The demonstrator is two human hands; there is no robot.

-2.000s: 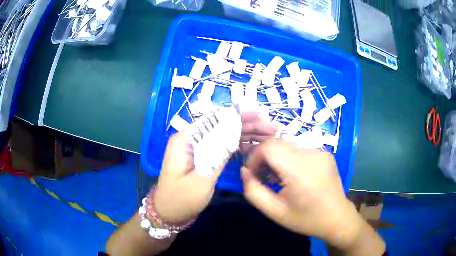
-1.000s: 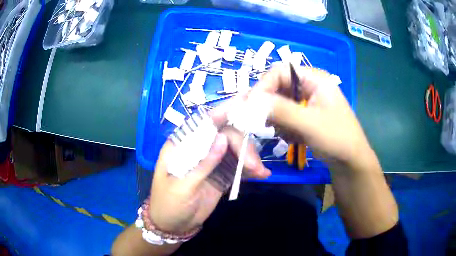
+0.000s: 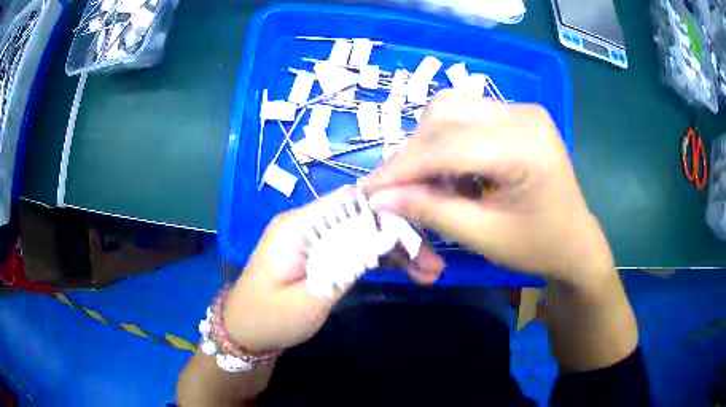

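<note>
My left hand holds a fanned bunch of tagged rods, white tags stacked and grey rod ends in a row. It is over the near left part of the blue parts tray. My right hand is at the right end of the bunch, thumb and forefinger pinched together on the end of a tagged rod. A white tag sticks out below these fingertips. The inside of my right palm is mostly hidden; something dark shows there. Loose tagged rods lie crossed in the tray.
A clear tub of tagged parts and a long parts bin stand at left. Behind the tray is a clear box. A digital scale, orange-red scissors and clear bags are at right.
My right hand has moved down and left to the bunch. The orange-handled tool and the hanging white strip seen a second ago no longer show. The view has shifted slightly.
</note>
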